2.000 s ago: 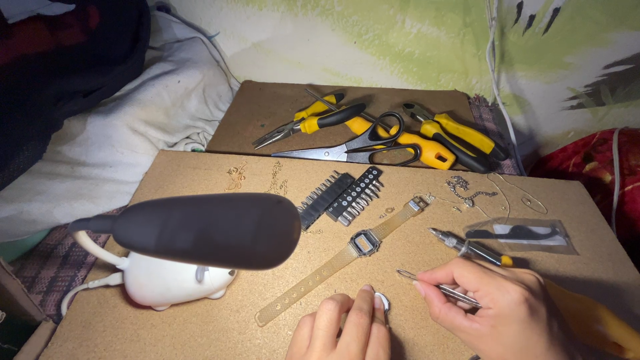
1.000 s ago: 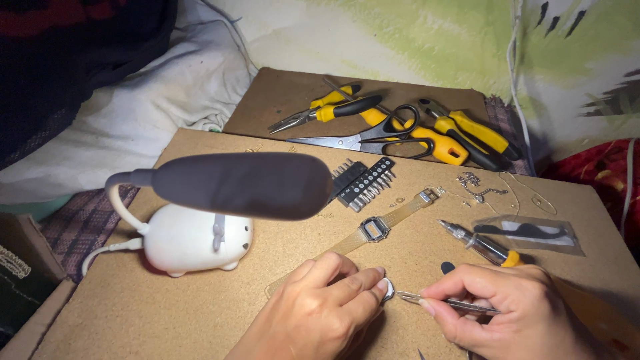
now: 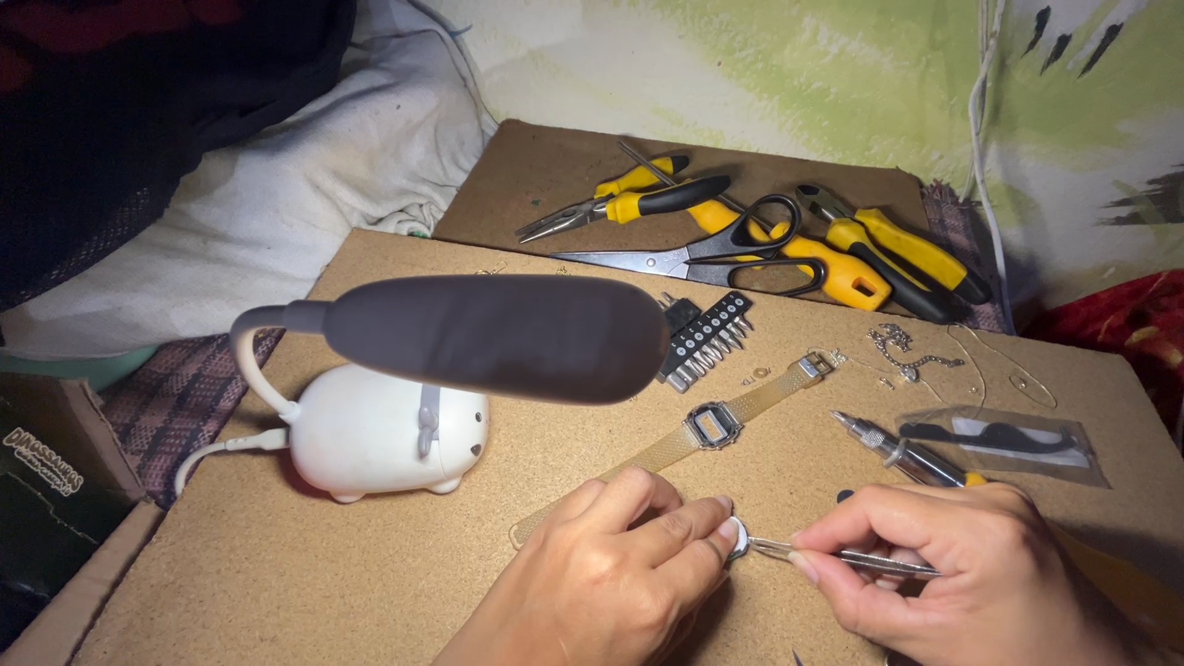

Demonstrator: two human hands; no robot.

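Note:
My left hand (image 3: 615, 564) holds a small white-and-metal piece (image 3: 739, 538), perhaps a watch module, against the board with its fingertips. Metal tweezers (image 3: 869, 561) are pinched in my right hand (image 3: 943, 564), their tip touching that piece's right edge. Just beyond my left hand lies a digital watch case (image 3: 712, 425) on its translucent strap (image 3: 775, 392), the strap's lower end partly behind my fingers. A precision screwdriver (image 3: 902, 453) rests above my right hand, near a clear plastic sleeve (image 3: 1013, 444) with a dark strip inside.
A white animal-shaped lamp (image 3: 379, 435) stands left, its dark head (image 3: 499, 338) hanging over the board (image 3: 305, 573). Behind are a bit holder (image 3: 708, 333), scissors (image 3: 684, 264), long-nose pliers (image 3: 601, 208) and yellow-black pliers (image 3: 893, 245). Fine chains (image 3: 911, 356) lie at the right.
Two seconds ago the tweezers were apart from the white piece; now their tip touches it. My left hand's fingers have closed around the piece. The view has shifted slightly.

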